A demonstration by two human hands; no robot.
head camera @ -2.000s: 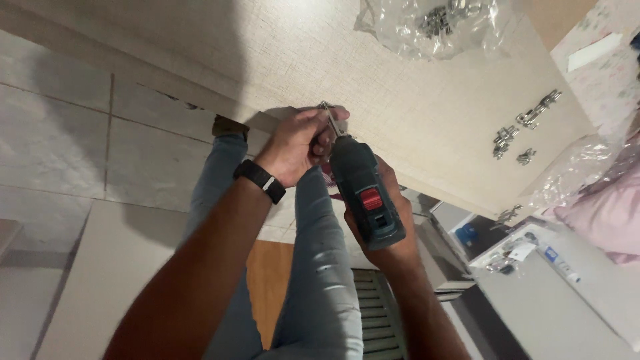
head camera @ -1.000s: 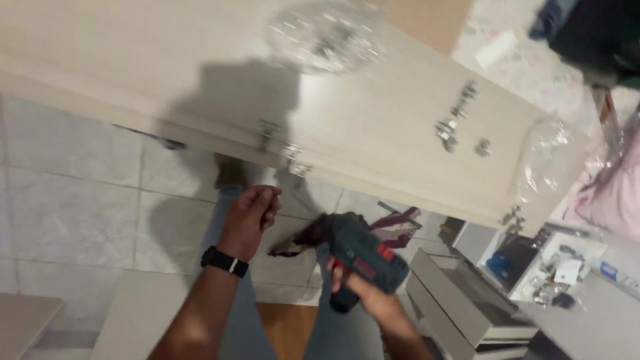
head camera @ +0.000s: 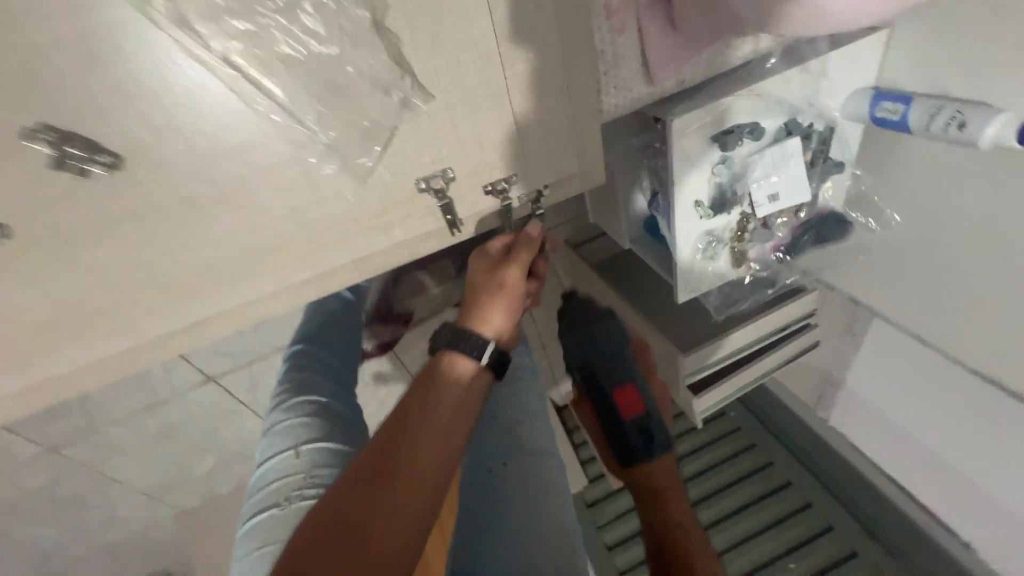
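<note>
My left hand (head camera: 504,280), with a dark watch on its wrist, is at the edge of the pale wood-grain panel (head camera: 240,264), thumb and fingers closed on the lower end of a metal cabinet hinge (head camera: 536,200). Two more hinges lie beside it, one close by (head camera: 502,192) and one farther left (head camera: 440,196). My right hand (head camera: 652,384) grips a dark cordless drill (head camera: 612,376) with a red patch; its nose points up toward the panel edge, apart from the hinges. Whether a bit is fitted cannot be told. Another hinge (head camera: 72,150) lies at the far left.
A clear plastic bag (head camera: 320,80) lies on the panel. At the right, an open white drawer (head camera: 688,232) holds bagged hardware. A white bottle (head camera: 928,116) lies beyond it. Below are a drawer unit (head camera: 752,352) and a slatted surface (head camera: 736,496). My legs are under the panel's edge.
The view has swung to the right end of the panel. My left hand, away from the panel a second ago, is now at a hinge on its edge. The drill remains in my right hand.
</note>
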